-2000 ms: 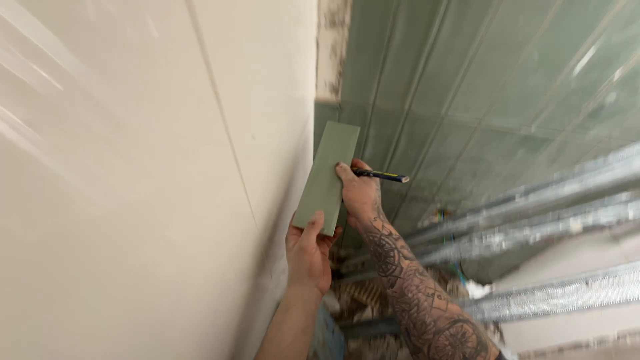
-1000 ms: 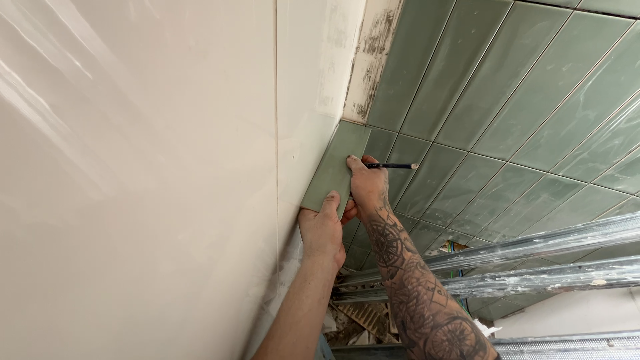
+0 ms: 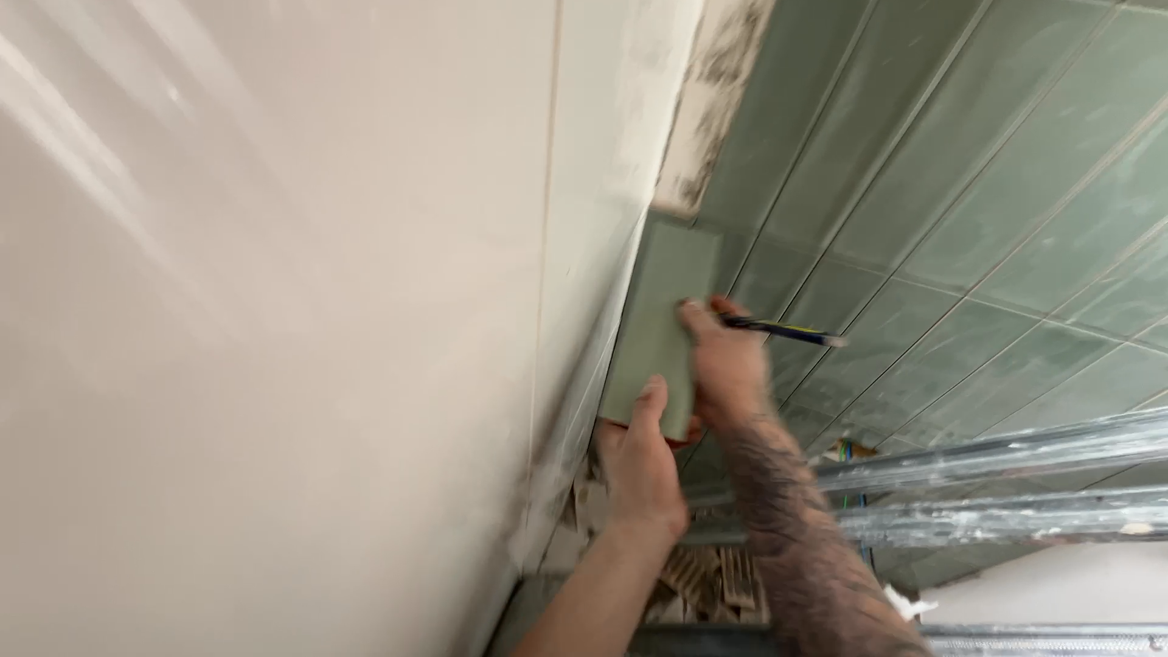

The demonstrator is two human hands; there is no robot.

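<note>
A narrow green wall tile is held between both hands, near the corner where a pale wall meets the green-tiled wall. My left hand grips its lower end, thumb on the face and fingers behind. My right hand holds its right edge, thumb on the face. A dark pencil with a yellow stripe sticks out to the right from the fingers of that same hand. Whether the back of the tile touches the wall cannot be told.
A bare, stained wall strip runs above the tile in the corner. The large pale wall fills the left. Dusty metal rails cross the lower right. Broken ribbed tile pieces lie below the hands.
One second ago the tile's upper end was against the corner beneath the bare strip; both hands still hold it, and it now appears slightly lower and further off the wall.
</note>
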